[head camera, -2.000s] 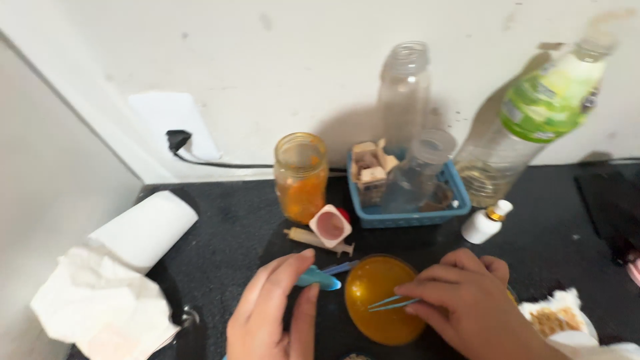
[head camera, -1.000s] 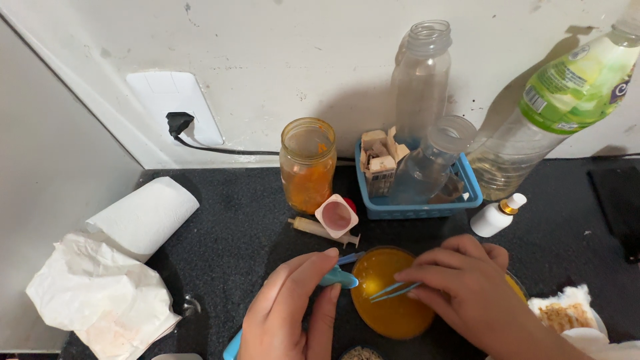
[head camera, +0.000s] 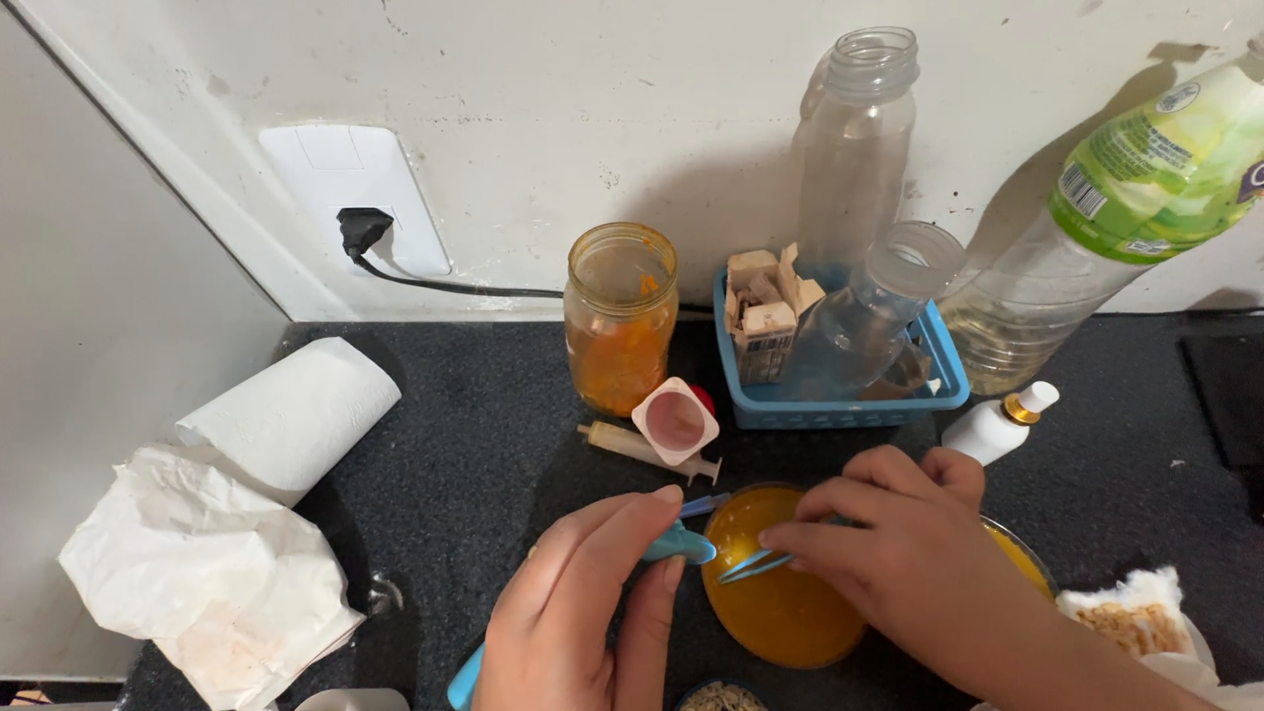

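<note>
My left hand (head camera: 602, 592) grips a small teal light (head camera: 679, 544) between thumb and fingers, its lit tip at the left rim of a round dish of orange-yellow liquid (head camera: 785, 622). Over that dish, my right hand (head camera: 879, 543) holds blue tweezers (head camera: 752, 566), their tips pointing left at the liquid. I cannot tell whether the tips touch it. A second dish with yellow content (head camera: 1017, 558) is partly hidden behind my right hand. A blue-handled thing (head camera: 701, 506) lies at the first dish's upper left edge.
Behind stand a glass jar with orange residue (head camera: 620, 336), a blue basket (head camera: 839, 413) holding bottles and a small carton, and a large plastic bottle (head camera: 1076, 237). A syringe (head camera: 642, 450), a white bottle (head camera: 990, 427), a paper roll (head camera: 296, 415) and crumpled paper (head camera: 207, 573) lie around.
</note>
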